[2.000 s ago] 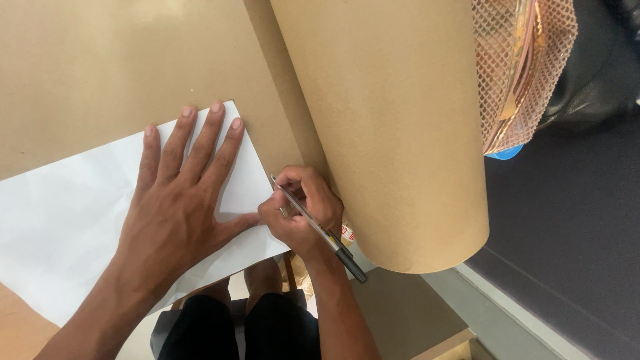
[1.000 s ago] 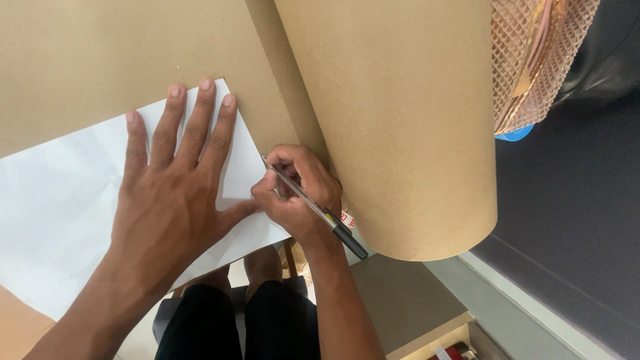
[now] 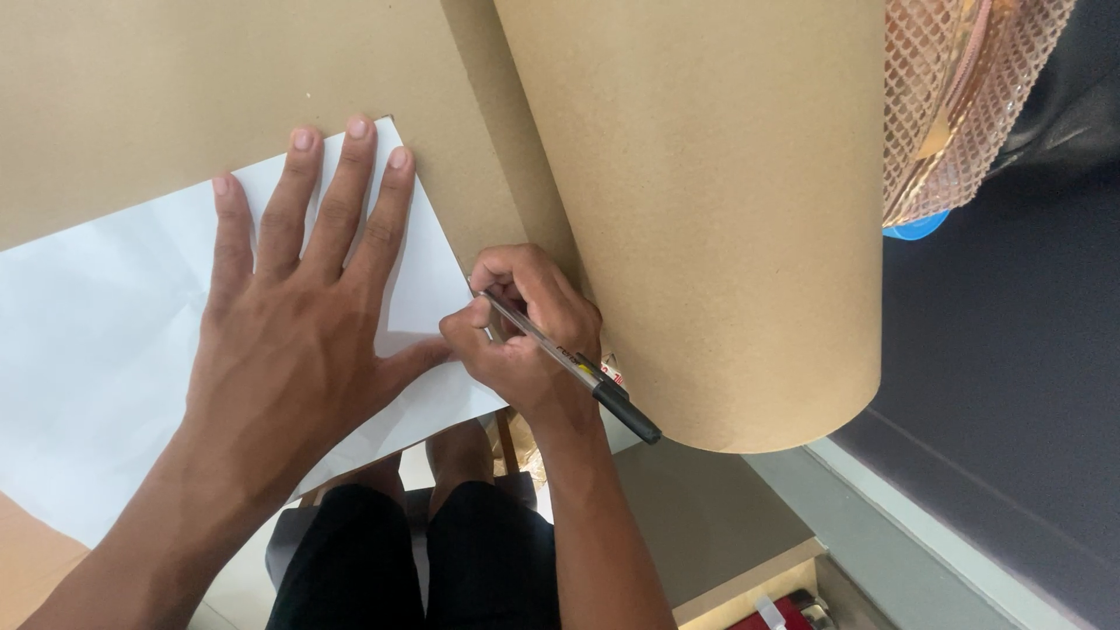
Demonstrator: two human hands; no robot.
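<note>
My left hand (image 3: 297, 324) lies flat with fingers spread on a sheet of white paper (image 3: 105, 324), which rests at a slant on brown kraft paper (image 3: 175, 79). In my right hand (image 3: 534, 332) is a clear-barrelled ballpoint pen (image 3: 560, 354) with a black cap on its rear end. The pen's front end is beside the right edge of the white sheet; its tip is hidden by my fingers. My left thumb reaches close to the right hand's fingers.
A large curled roll of kraft paper (image 3: 726, 227) rises right of my hands. Beyond it are a pink mesh pouch (image 3: 945, 114) and a dark surface (image 3: 997, 376). An open wooden drawer or box (image 3: 752, 582) holds red items, lower right. My legs in black shorts (image 3: 490, 560) are below.
My right hand with the pen has moved a little up along the right edge of the white sheet. The left hand remains spread on the paper.
</note>
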